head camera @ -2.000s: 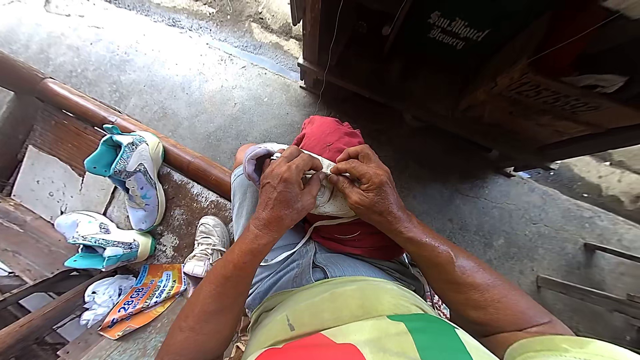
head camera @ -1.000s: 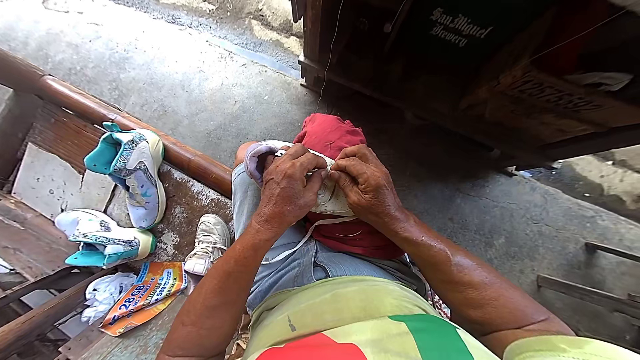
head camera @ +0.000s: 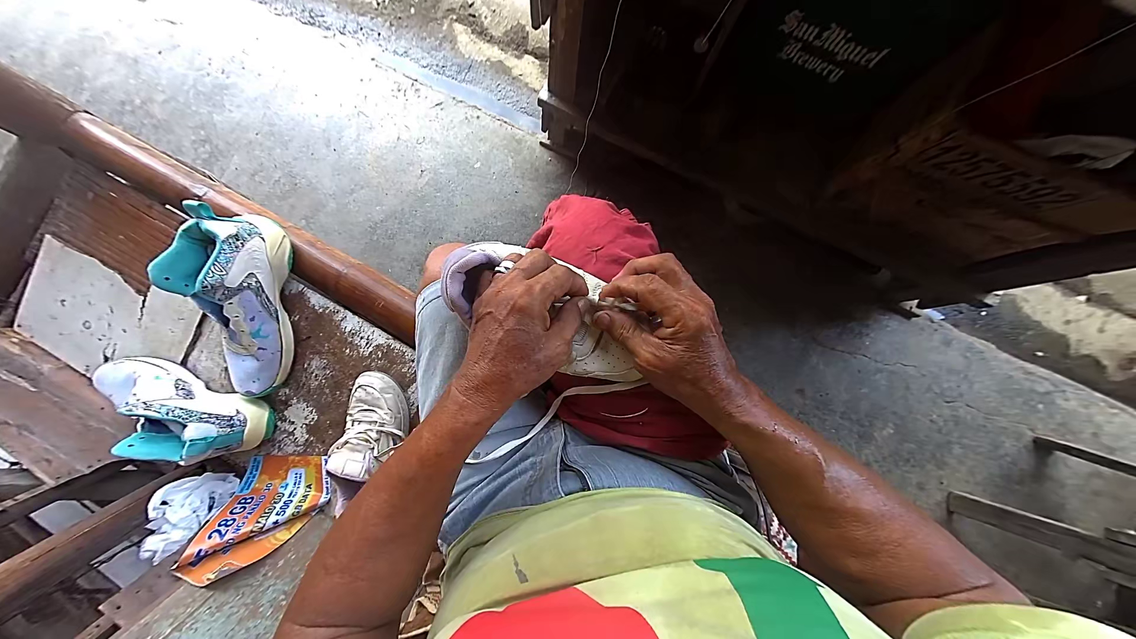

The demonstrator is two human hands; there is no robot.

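Observation:
A white shoe with a pale purple lining lies across my lap on a red cloth. My left hand grips the shoe near its opening, thumb and fingers close to the lacing area. Beside it, my right hand pinches something small and pale at the front of the lacing, probably lace; the fingers hide most of it. A loose white shoelace trails from the shoe over my jeans.
At the left, two white and teal sneakers and a white shoe sit by an orange printed sheet and crumpled white plastic. A bamboo pole edges the bench. A dark wooden structure stands at upper right.
My right hand's fingers have shifted at the lacing, and the white strip earlier stretched between my hands no longer shows that way. My left hand stays on the shoe.

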